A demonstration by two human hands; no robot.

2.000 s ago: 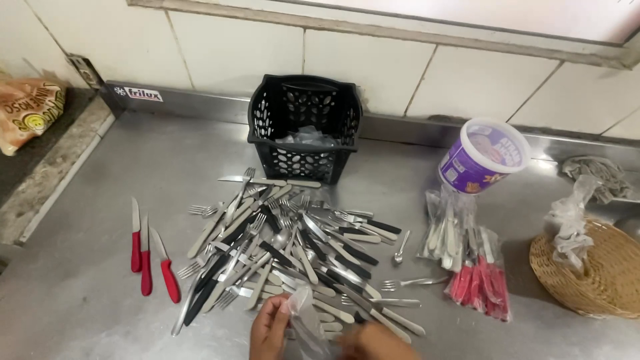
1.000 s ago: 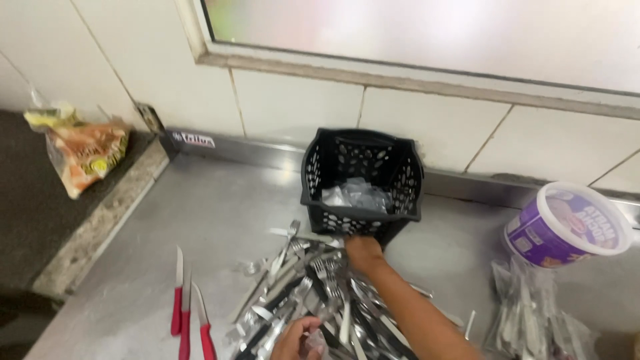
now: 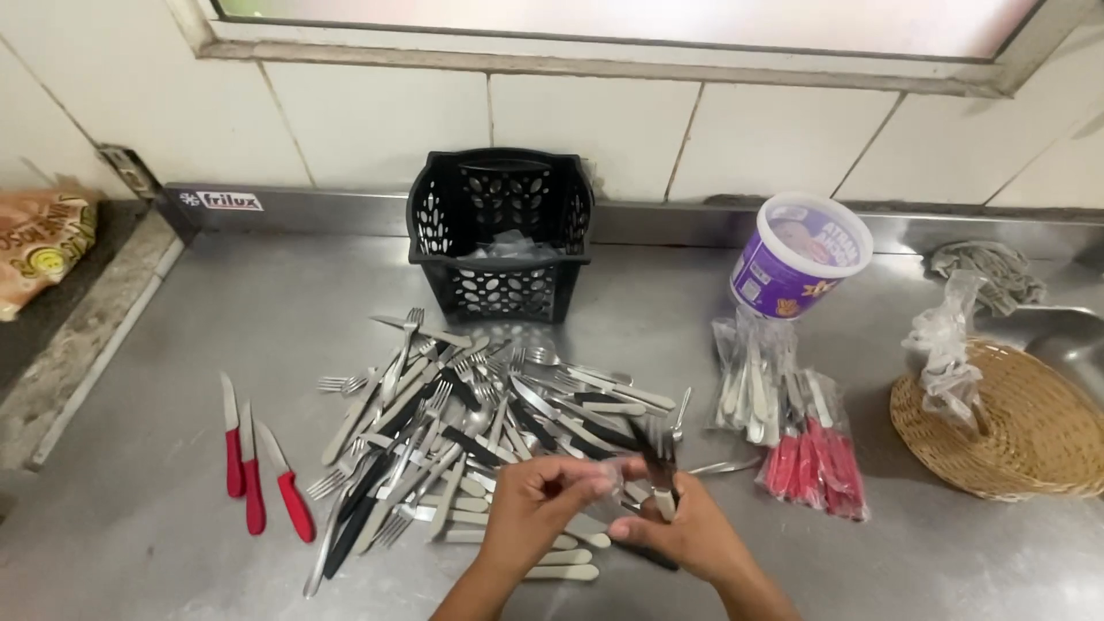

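Note:
My left hand (image 3: 552, 500) pinches a small clear plastic bag (image 3: 614, 483) between thumb and fingers, low in the middle of the view. Just right of it, my right hand (image 3: 681, 526) grips a fork (image 3: 662, 453) upright together with what looks like a dark-handled knife. Under and beyond both hands lies a loose pile of forks and knives (image 3: 483, 414) with cream and black handles. Behind the pile stands a black plastic basket (image 3: 509, 289) holding clear plastic. Three red-handled knives (image 3: 252, 496) lie apart on the left.
Bagged cream-handled cutlery (image 3: 750, 388) and bagged red-handled cutlery (image 3: 815, 466) lie at the right, before a purple and white tub (image 3: 798, 259). Farther right are a wicker basket (image 3: 1035, 423) with a knotted plastic bag (image 3: 947, 354), a grey cloth (image 3: 992, 272) and a sink edge.
My right hand has drawn back from beside the black basket to near my left hand, and now holds cutlery. The view has shifted.

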